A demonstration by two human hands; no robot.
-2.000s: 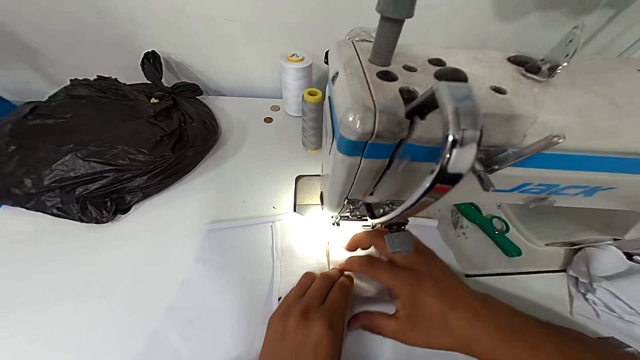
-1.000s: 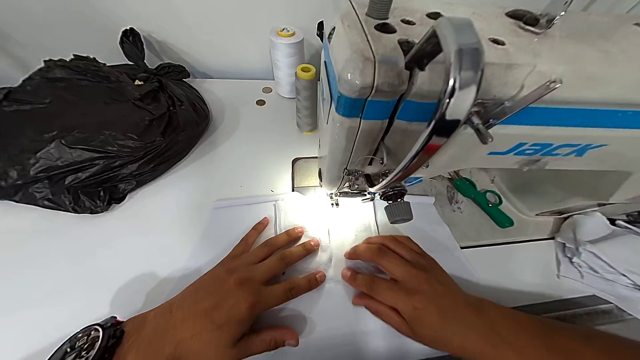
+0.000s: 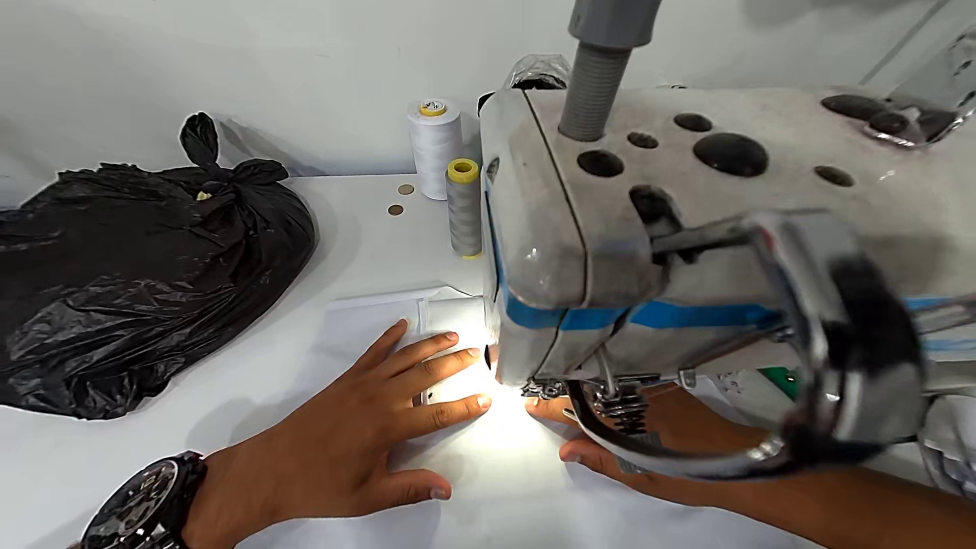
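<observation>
White fabric (image 3: 496,484) lies under the head of a Jack sewing machine (image 3: 656,229), brightly lit by the machine's lamp near the presser foot area. Flat on the fabric, left of the needle area, rests my left hand (image 3: 366,419), fingers spread, with a dark wristwatch (image 3: 145,499) on the wrist. My right hand (image 3: 648,431) is right of the needle area, its thumb and a finger touching the fabric. The curved metal thread take-up guard (image 3: 831,305) and machine parts partly hide it. The needle tip cannot be made out.
A knotted black plastic bag (image 3: 152,282) sits on the table's left side. Behind the fabric stand a white thread cone (image 3: 435,149) and a grey thread spool (image 3: 463,210), near two small round discs (image 3: 396,210). A green object (image 3: 779,380) and bunched white cloth (image 3: 949,442) are at the right.
My left hand has gone from beside my right hand to lying spread on the fabric. My right hand has moved further beneath the machine head. The view has shifted closer to the machine.
</observation>
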